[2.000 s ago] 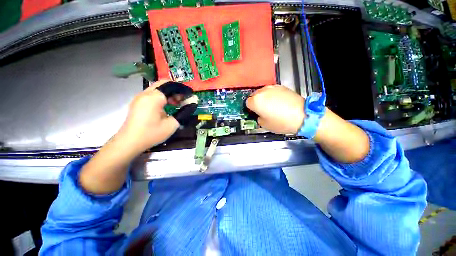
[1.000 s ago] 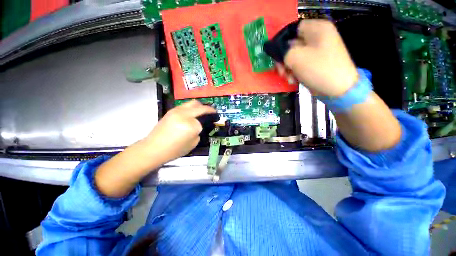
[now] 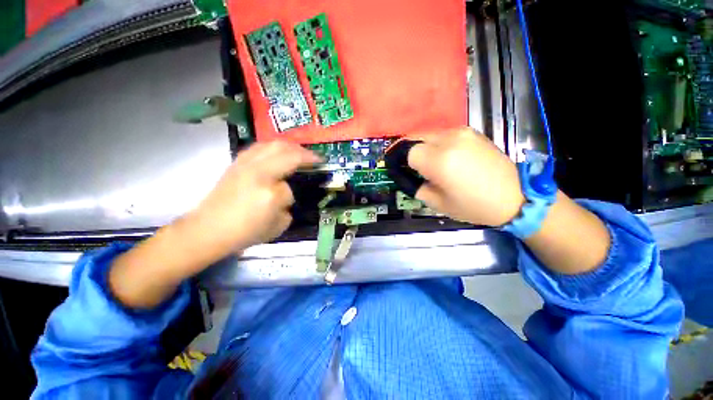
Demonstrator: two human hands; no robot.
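Observation:
The main circuit board (image 3: 342, 151) shows between my hands, its far part under the red sheet (image 3: 406, 70). Two small plug-in boards, one greyish-green (image 3: 277, 76) and one bright green (image 3: 324, 70), lie side by side on the sheet. My right hand (image 3: 461, 176), in black finger cots, grips the right end of a third small plug-in board (image 3: 371, 178), seen nearly edge-on over the main board's near part. My left hand (image 3: 254, 191), blurred, is at its left end; its fingertips are partly hidden, so its hold cannot be told.
Olive-green clamps stand at the carrier's near edge (image 3: 327, 234) and left edge (image 3: 241, 117). A silver rail (image 3: 391, 254) runs along the front, and a shiny metal plate (image 3: 102, 148) lies left. Another board (image 3: 668, 101) is at right. A blue cord (image 3: 533, 78) reaches my right wrist strap.
The right-hand plug-in board has left the red sheet. My right hand has moved with it down and left to the main board. The view has shifted slightly.

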